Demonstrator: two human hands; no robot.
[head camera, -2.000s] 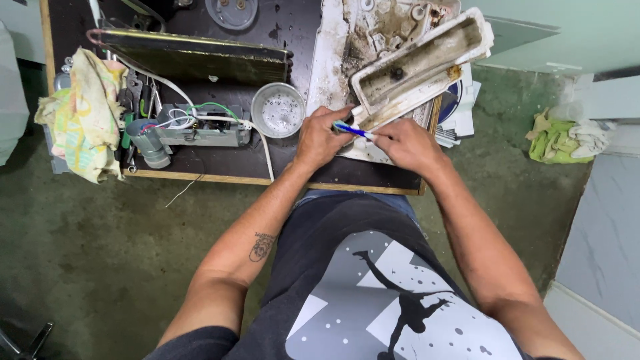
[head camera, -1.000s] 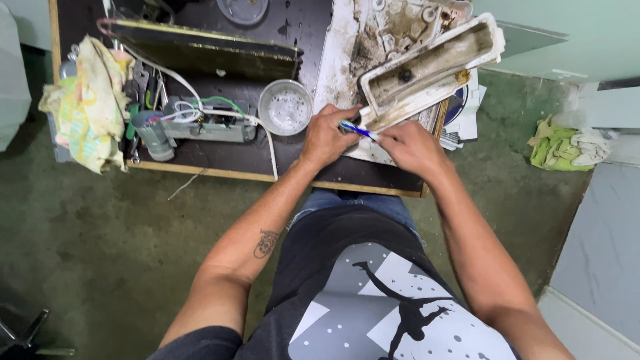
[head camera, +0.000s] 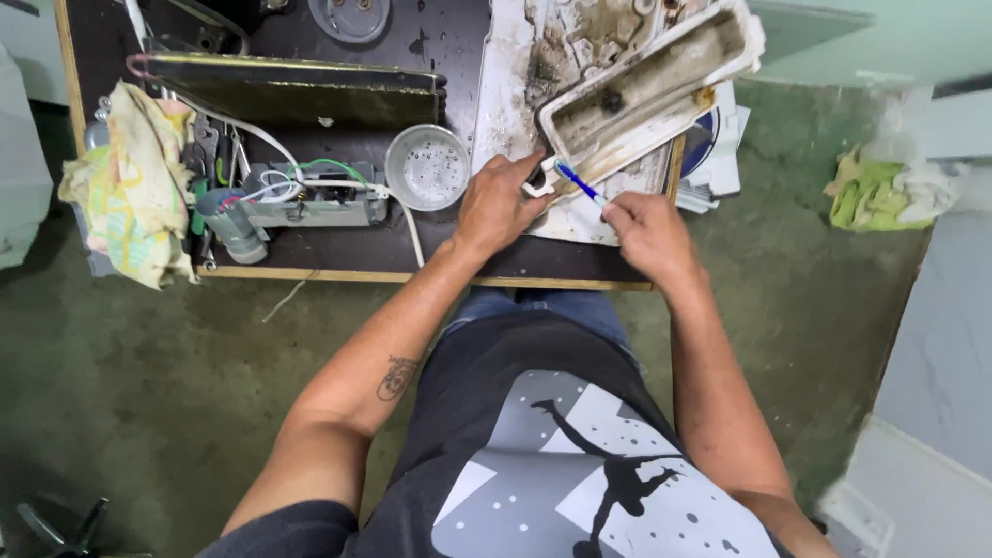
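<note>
My right hand (head camera: 651, 232) grips the pale handle end of a blue toothbrush (head camera: 577, 180), its bristle head pointing up and left. The bristles are at the near left corner of a long, dirty white plastic trough (head camera: 659, 93), by a small notched lug. My left hand (head camera: 502, 203) holds that corner between thumb and fingers. Beneath the trough lies a larger grimy white plastic panel (head camera: 508, 85). Just left of my left hand stands a round metal cup (head camera: 428, 167) of bubbly liquid.
On the dark, wood-edged table (head camera: 349, 275) lie an electrical box (head camera: 333, 205) with wires, a grey cylindrical part (head camera: 232, 225), a finned coil panel (head camera: 310, 97), a stained cloth (head camera: 147, 186) and a round grey lid (head camera: 350, 17). A green cloth (head camera: 880, 190) lies at the right.
My right hand has moved back to the right from the trough's corner, and more of the toothbrush shows between my hands. My left hand stays at the corner.
</note>
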